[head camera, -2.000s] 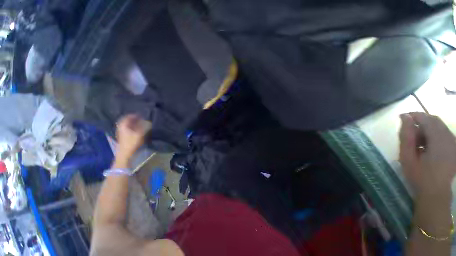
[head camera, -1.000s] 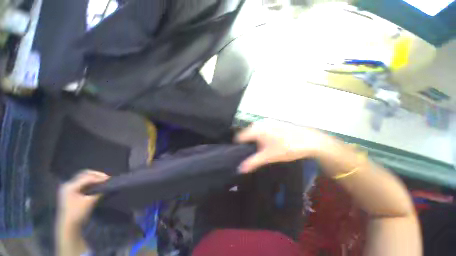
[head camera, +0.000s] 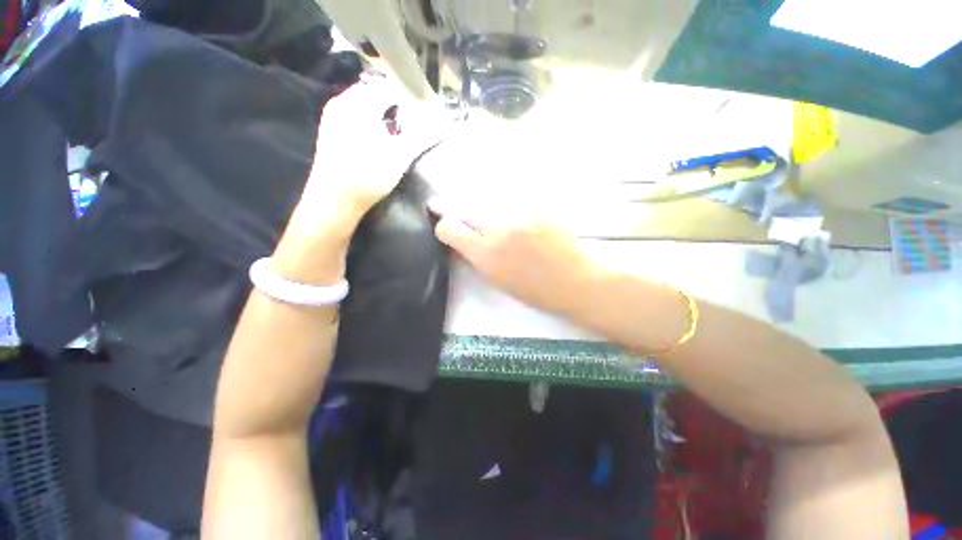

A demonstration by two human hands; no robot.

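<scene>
The large black garment piece (head camera: pixel 200 179) covers the left of the table and hangs over its front edge. My left hand (head camera: pixel 369 137) lies on the cloth close to the needle area of the cream sewing machine (head camera: pixel 591 42). My right hand (head camera: pixel 506 248) pinches the cloth's right edge just below it. The fingertips of both hands are close together and partly washed out by lamp glare. The presser foot (head camera: pixel 454 105) is small and hard to make out beside my left hand.
Thread snips with blue and yellow handles (head camera: pixel 728 164) lie right of the needle beside crumpled grey scraps (head camera: pixel 786 269). A yellow patch (head camera: pixel 814 132) and a card of coloured dots (head camera: pixel 922 246) are further right. The green ruler-marked edge (head camera: pixel 538 359) runs along the front. A blue basket (head camera: pixel 26 454) stands lower left.
The dark band stretched between my hands over the lap is now up on the table at the machine. Both hands have moved up and close together, and the view has shifted towards the machine.
</scene>
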